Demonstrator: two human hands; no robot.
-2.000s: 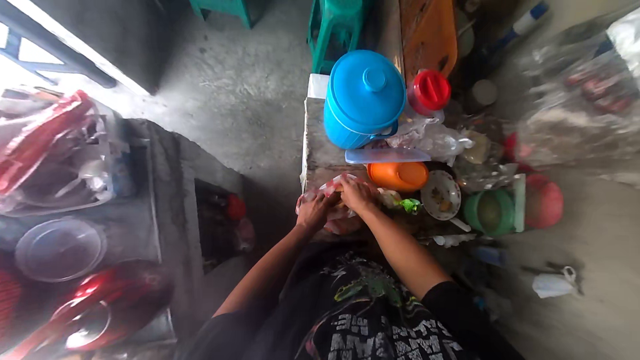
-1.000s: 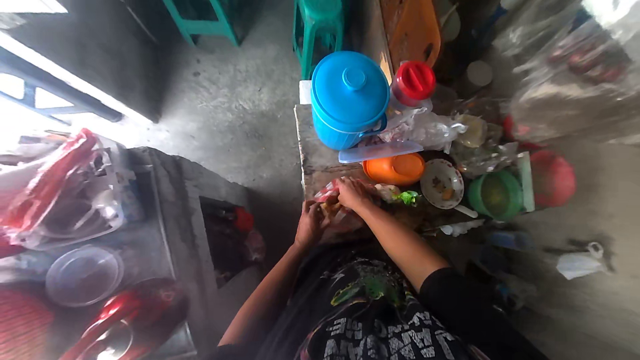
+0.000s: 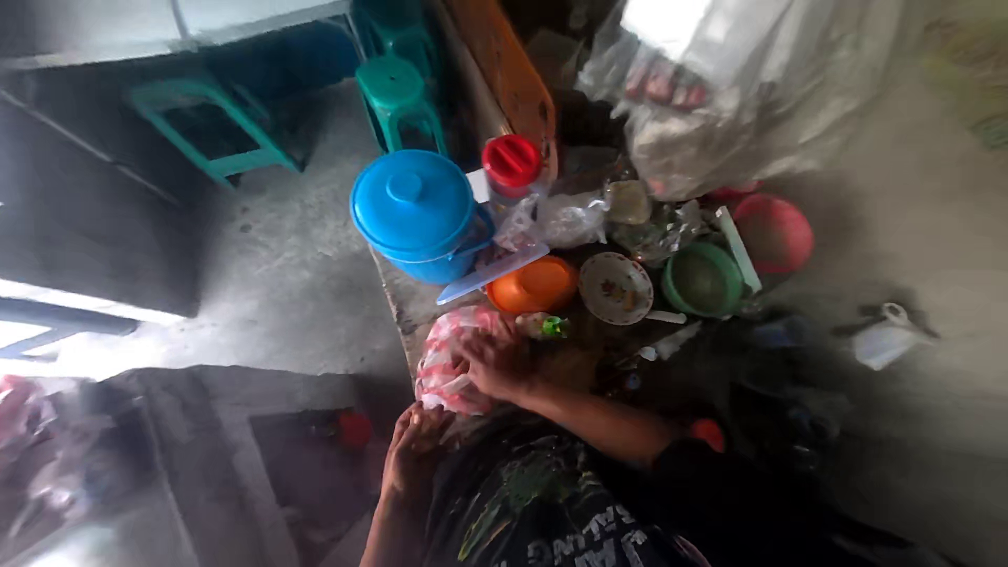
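Observation:
A red-and-white striped plastic bag [image 3: 443, 358] lies on the worn tabletop [image 3: 400, 303] close to my body. My right hand [image 3: 494, 361] rests on the bag's right side with curled fingers; whether it grips the plastic is hard to tell. At the bag's lower edge is my left hand [image 3: 421, 429], its fingers bent near the plastic, their hold unclear. Just right of the bag lies a small clear bag or bottle with a bright green part [image 3: 554, 326]. An orange plastic bowl [image 3: 535, 285] stands behind it, with a translucent flat lid [image 3: 492, 273] leaning at its left.
A blue lidded bucket [image 3: 413, 213] and a red-lidded jar [image 3: 511, 164] stand at the back. Rightward are a patterned bowl [image 3: 617, 288], a green basin [image 3: 702, 279], a pink basin [image 3: 773, 233] and clear plastic bags [image 3: 571, 220]. Green stools [image 3: 394, 90] stand beyond the table.
The striped bag shows more widely spread under my right hand. My left hand, close beside the right one before, is now lower and apart from it. The view has turned.

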